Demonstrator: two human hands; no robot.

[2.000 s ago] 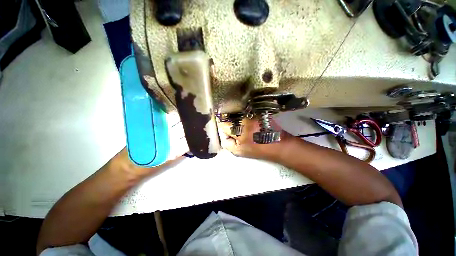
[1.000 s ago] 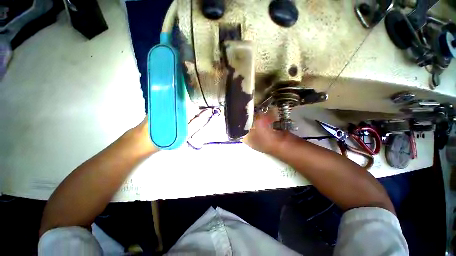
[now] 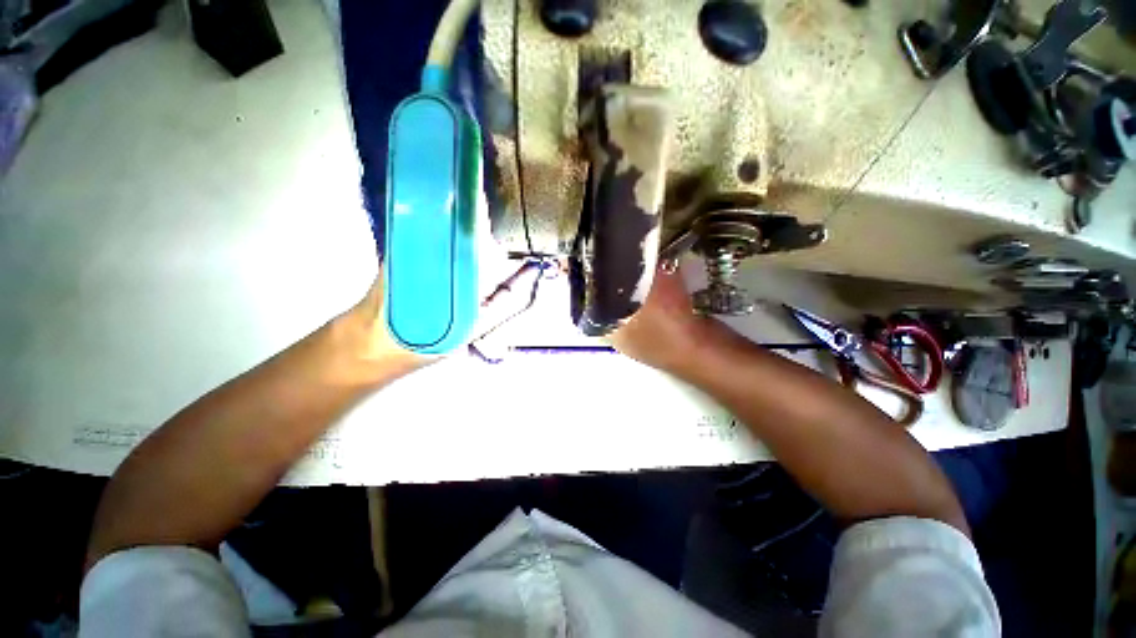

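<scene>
The cream sewing machine head [image 3: 779,119] fills the top. Its chipped take-up lever guard [image 3: 627,206] and the turquoise lamp [image 3: 424,224] cover much of the sewing area. A navy fabric strip [image 3: 368,81] shows behind the lamp. Between lamp and guard, glare washes out the work; only thin dark outlines show. My left hand [image 3: 378,330] is mostly hidden behind the lamp, with only its wrist side showing. My right hand [image 3: 660,324] is partly behind the guard, below the thread tension assembly [image 3: 725,268]. The fingertips of both hands are hidden, so their grip cannot be seen.
Scissors [image 3: 903,355] with red and orange-brown handles lie right of my right hand. Beside them are a round grey disc [image 3: 985,384] and a thin red-handled tool [image 3: 1020,374]. A black block [image 3: 237,35] stands at the upper left. The table's front edge crosses below my forearms.
The camera view has shifted, so the machine and lamp sit farther right and higher. Thin dark outlines now show between lamp and guard. Both hands remain at the sewing area.
</scene>
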